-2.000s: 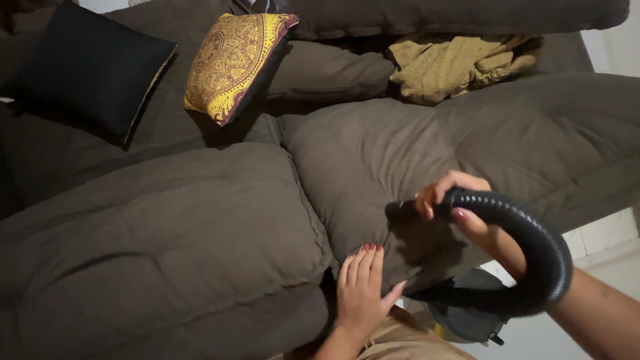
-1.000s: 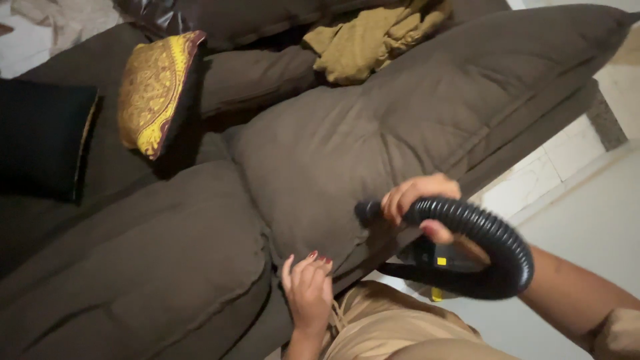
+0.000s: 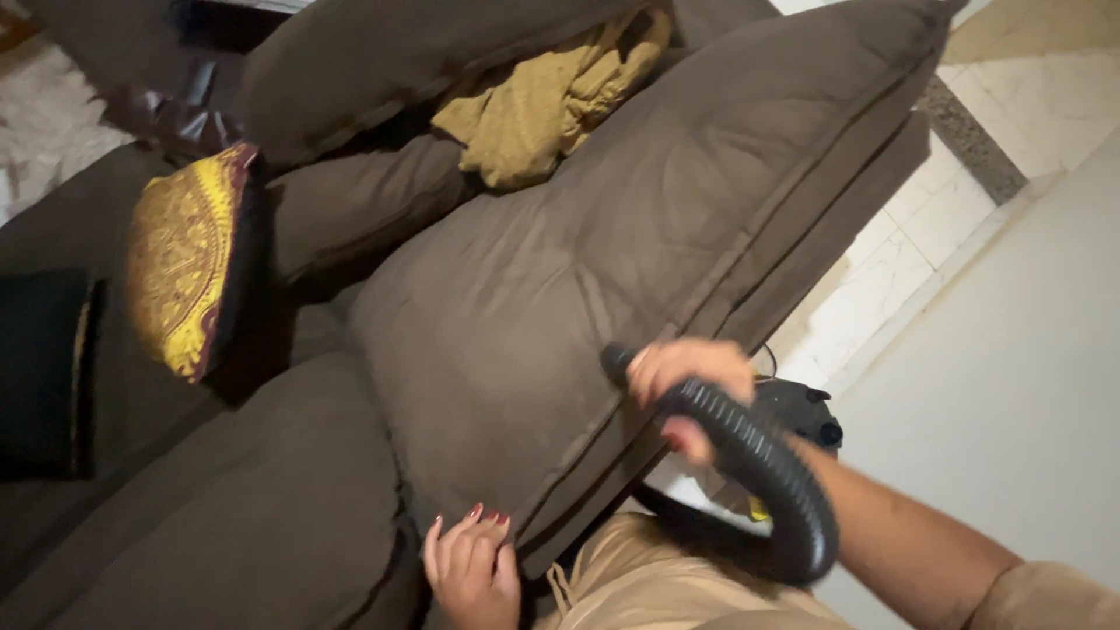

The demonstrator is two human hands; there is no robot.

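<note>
My right hand (image 3: 696,385) is closed around the end of a black corrugated vacuum hose (image 3: 770,472), which loops down and back toward my waist. The hose's dark nozzle end (image 3: 618,360) is at the edge of a brown sofa back cushion (image 3: 490,350); whether it touches the fabric I cannot tell. My left hand (image 3: 477,564) rests with fingers spread on the lower edge of the same cushion, holding nothing. Behind my right hand stands part of a dark vacuum cleaner body (image 3: 792,411) on the floor, partly hidden by the hand and hose.
A yellow patterned throw pillow (image 3: 184,262) and a black pillow (image 3: 44,376) lie on the sofa at the left. A mustard cloth (image 3: 542,105) is bunched between cushions. A pale wall (image 3: 997,350) and light floor tiles (image 3: 884,254) are at the right.
The view has shifted, showing more floor and wall at the right. My right hand still grips the hose, and my left hand stays at the cushion's lower edge.
</note>
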